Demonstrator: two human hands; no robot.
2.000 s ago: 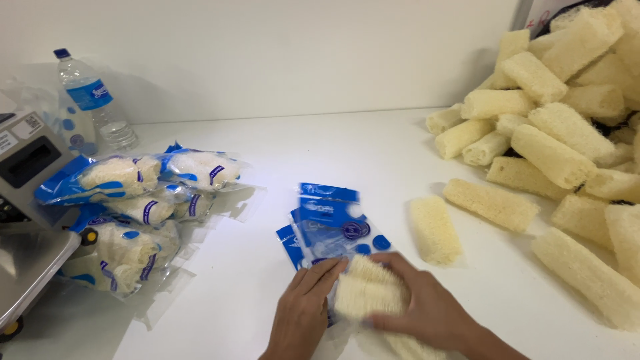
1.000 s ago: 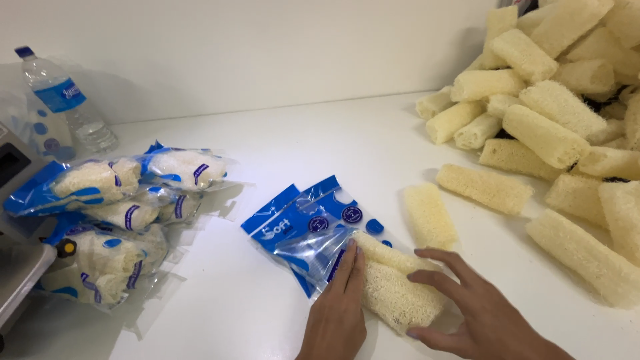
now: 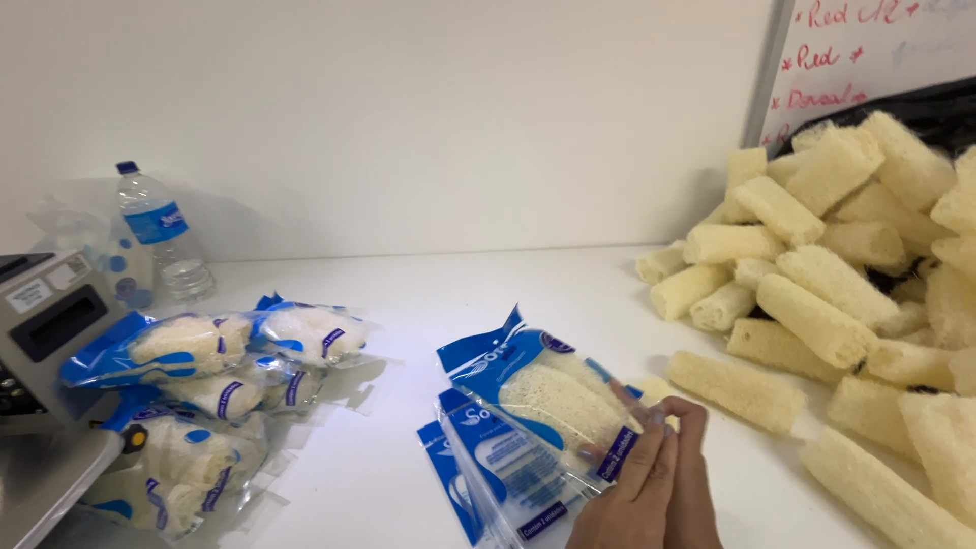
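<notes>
A clear and blue plastic bag [image 3: 526, 389] with loofah pieces inside lies tilted over other flat printed bags [image 3: 503, 465] on the white table. My left hand [image 3: 629, 488] is at the bag's lower right end, its fingers against the plastic. Close against it, my right hand [image 3: 686, 465] grips the same end, with fingertips partly seen through the clear film. Behind the hands, a loose loofah piece [image 3: 656, 390] is mostly hidden.
At the left are several filled loofah bags [image 3: 191, 347], a water bottle [image 3: 164, 236] and a grey machine [image 3: 57, 328] with a metal tray [image 3: 57, 473]. A large pile of loofah pieces [image 3: 823, 305] covers the right side, below a whiteboard [image 3: 877, 53].
The loofah pieces that were under my hands at the bag's opening are now inside the bag. My hands have come together at its end. The view has tilted up.
</notes>
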